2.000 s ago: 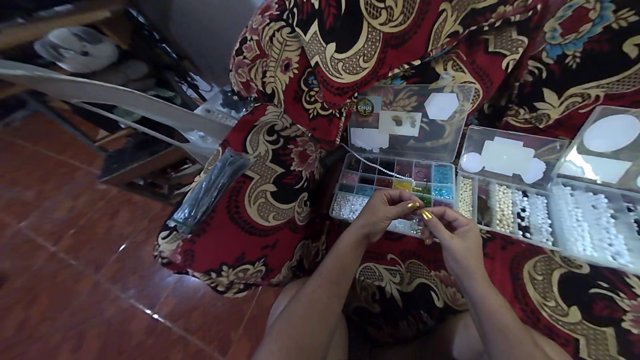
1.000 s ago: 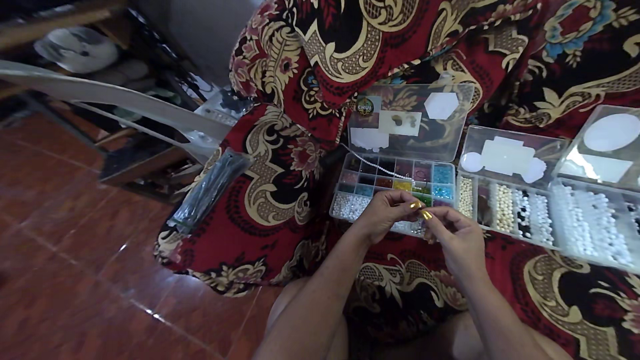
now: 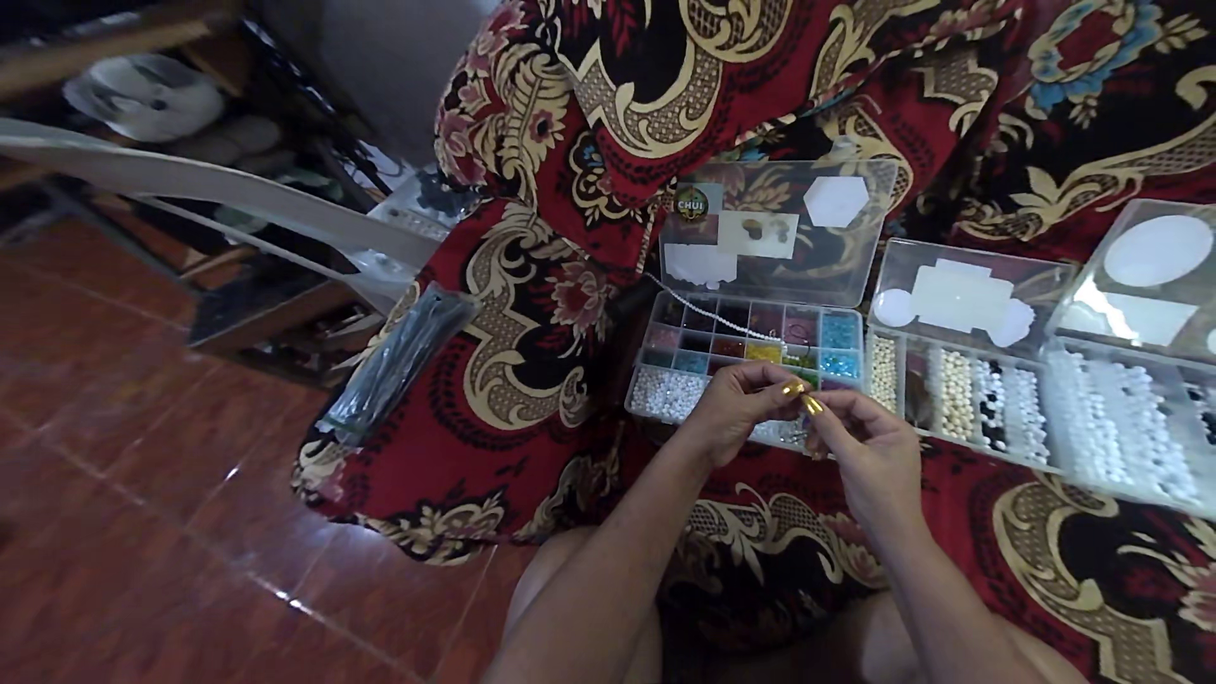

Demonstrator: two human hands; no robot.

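My left hand (image 3: 746,407) and my right hand (image 3: 866,439) meet fingertip to fingertip over the front of an open clear plastic bead box (image 3: 649,410). Both pinch something small between thumb and fingers, apparently the end of a strand; it is too small to make out. A string of small white beads (image 3: 714,316) lies across the box's compartments and runs down toward my fingers. The compartments hold white beads (image 3: 668,391), yellow beads (image 3: 764,352), turquoise beads (image 3: 840,364) and other colours. My hands hide part of the front compartments.
Two more open bead boxes (image 3: 997,452), (image 3: 1130,486) stand to the right on the patterned red cloth (image 3: 608,475). A bundle in clear plastic (image 3: 399,366) lies at the left of the seat. Beyond it are a pale chair (image 3: 313,223) and a wooden shelf (image 3: 256,323) over a tiled floor (image 3: 142,532).
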